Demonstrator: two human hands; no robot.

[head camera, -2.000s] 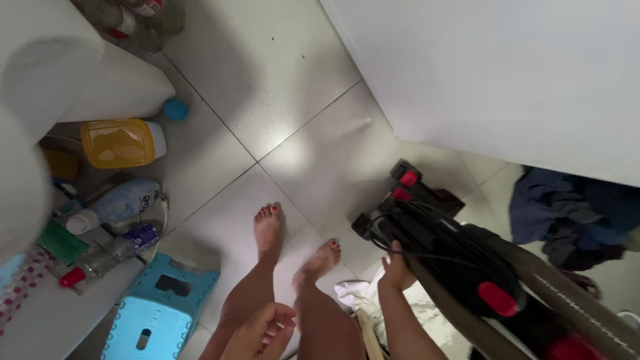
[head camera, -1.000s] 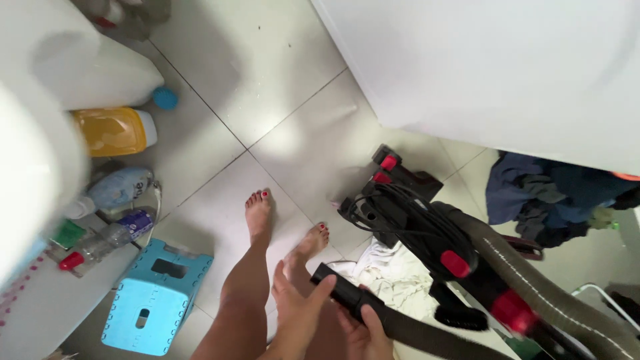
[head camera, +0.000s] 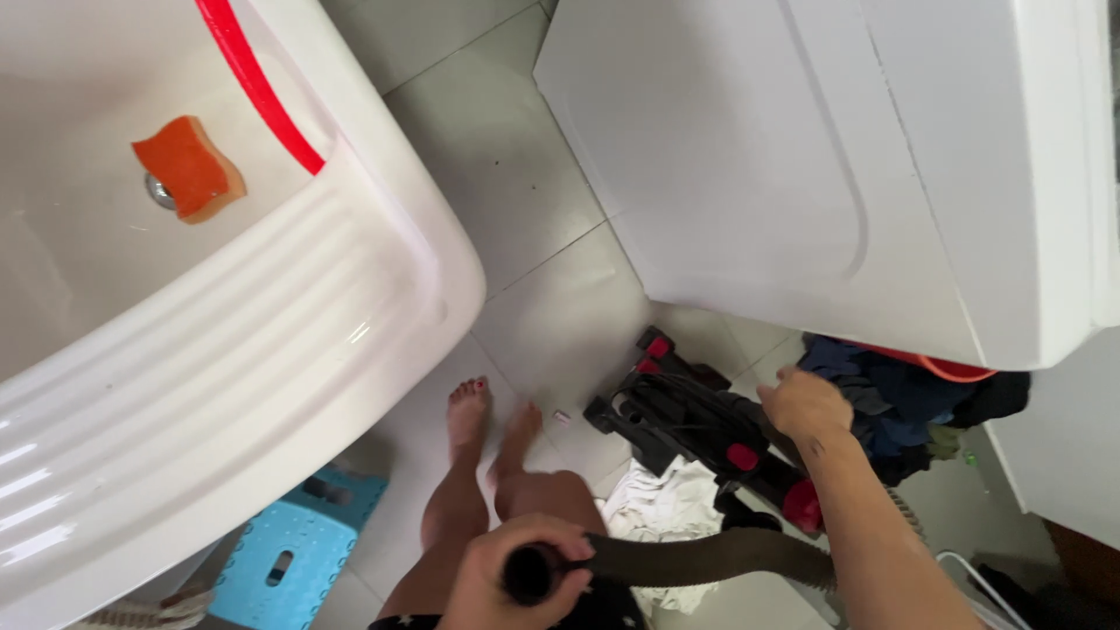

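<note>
My left hand (head camera: 525, 569) is closed round the black end of a flexible vacuum hose (head camera: 717, 557), its open mouth facing up. The ribbed hose runs right and passes behind my right forearm. My right hand (head camera: 807, 404) is over the upper part of the black and red vacuum cleaner (head camera: 700, 429), by the hose on its far side; its fingers are partly hidden and slightly blurred, so its hold is unclear. Bundled black cord lies along the cleaner's body.
A white washbasin with a ribbed ledge (head camera: 350, 271) fills the left, holding an orange sponge (head camera: 190, 171) and a red strip (head camera: 258, 87). Below are a blue step stool (head camera: 297, 551) and white cloth (head camera: 674, 499). A white appliance (head camera: 744, 157) stands upper right, near dark clothes (head camera: 910, 411).
The hose end, earlier between both hands, is now in my left hand alone. My right hand has moved away to the vacuum's far side. The view has shifted, bringing the basin in.
</note>
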